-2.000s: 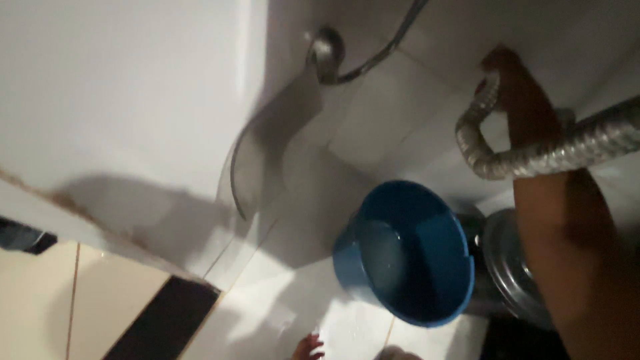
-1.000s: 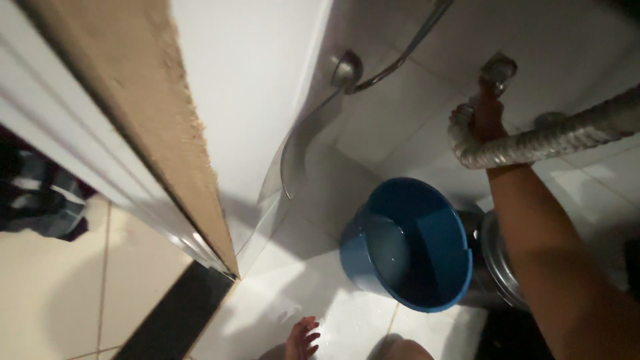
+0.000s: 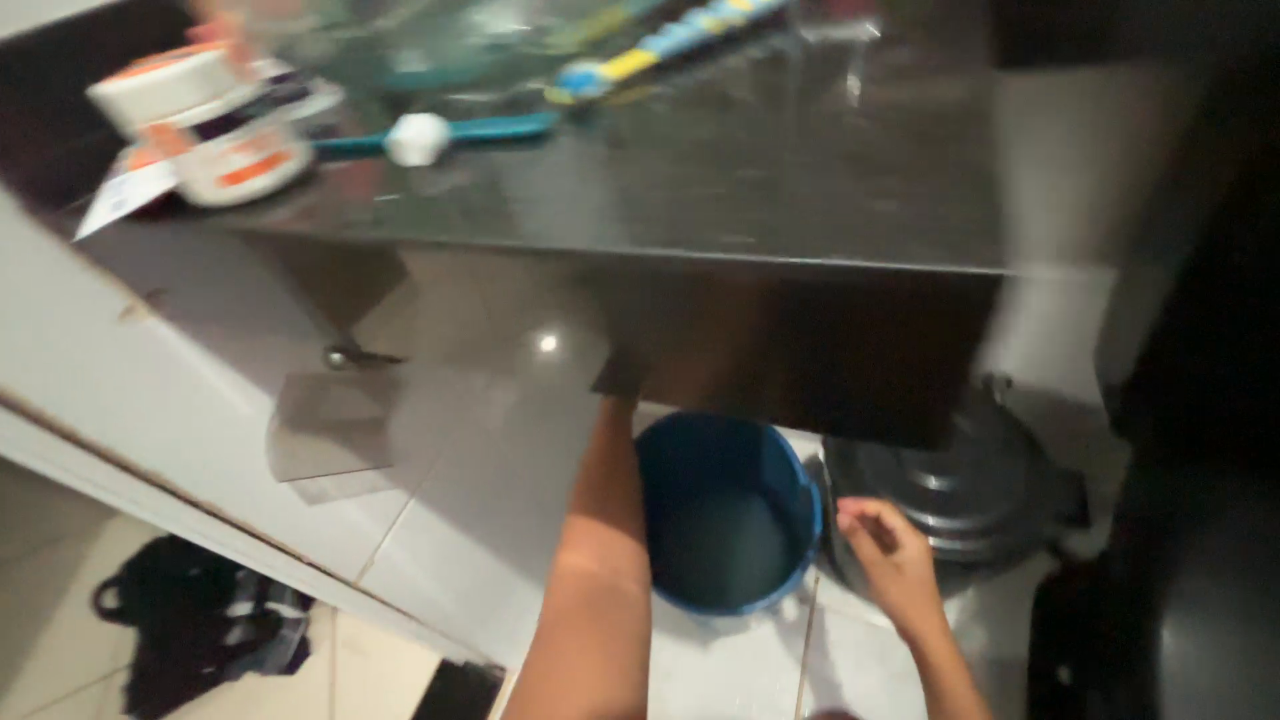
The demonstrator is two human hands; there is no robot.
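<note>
My left forearm reaches up beneath the dark stone countertop, whose front panel hides my left hand. To the right of a blue plastic bucket, my right hand hovers with bent fingers, a gap between thumb and fingers, and nothing seen in it. The bucket stands on pale floor tiles and seems to hold some liquid. Beside it, below my right hand, is a dark lidded container. The metal hose seen earlier is hidden now.
On the countertop lie a white and orange jar, a teal toothbrush with a white piece on it, and a blue and yellow toothbrush. Dark cloth lies on the floor at lower left, beyond a white door frame or panel edge.
The view has shifted widely, bringing the countertop into sight. Earlier an arm reached to a wall fitting by the ribbed metal hose; now one forearm goes under the counter left of the bucket.
</note>
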